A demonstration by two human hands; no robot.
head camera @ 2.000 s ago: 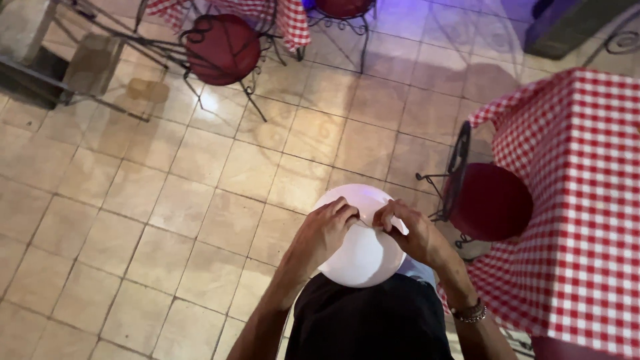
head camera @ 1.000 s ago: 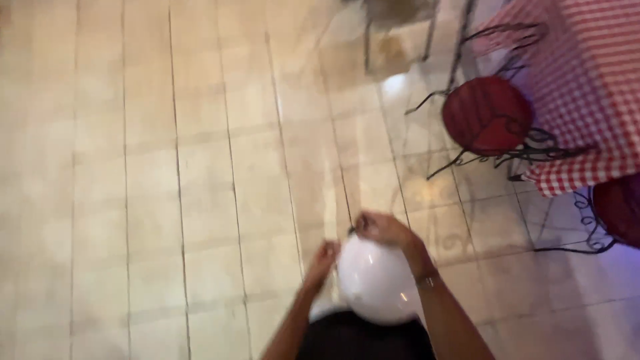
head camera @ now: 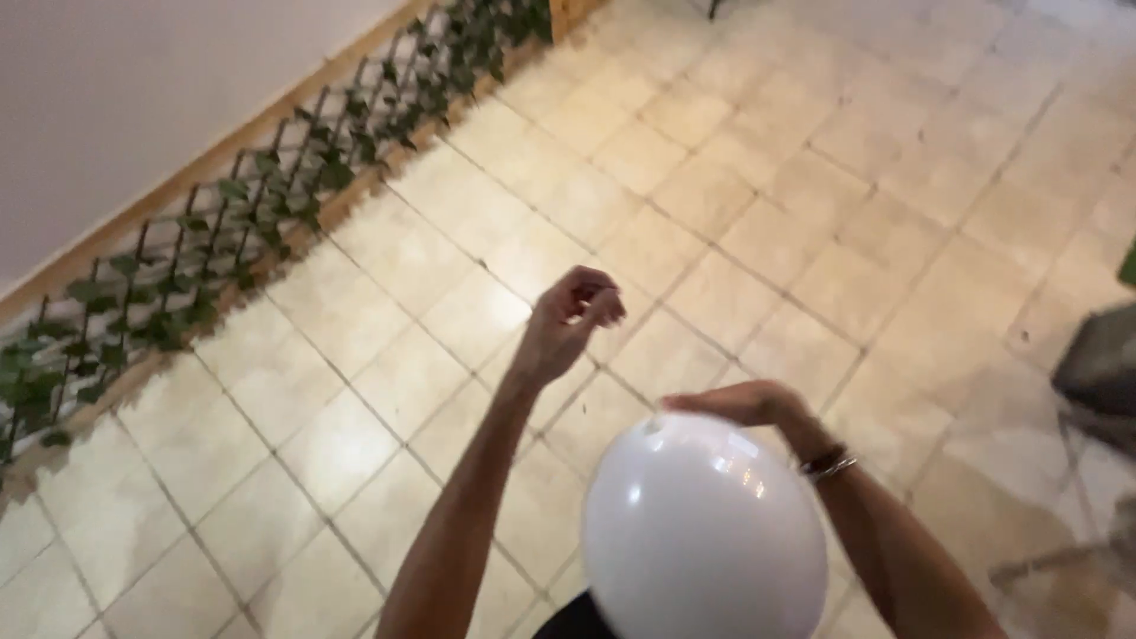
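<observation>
An inflated white balloon (head camera: 706, 532) fills the lower middle of the head view, in front of my dark clothing. My right hand (head camera: 741, 404) bends over the balloon's top, its fingers against or just behind the knot end; the balloon partly hides them, so their grip cannot be made out. A bracelet circles that wrist. Up and to the left of the balloon, my left hand (head camera: 572, 319) is raised apart from it, fingers curled and blurred. Whether something small is between those fingers cannot be told.
Pale floor tiles (head camera: 355, 399) spread below. A wooden lattice with green leaves (head camera: 257, 204) runs along the wall (head camera: 160, 89) at upper left. At the right edge stands a dark object (head camera: 1100, 364), blurred, with thin legs or bars under it.
The view has swung away from the red chairs and checked tablecloths. My left hand, at the balloon two seconds ago, is now apart from it. More of the balloon's rounded side shows.
</observation>
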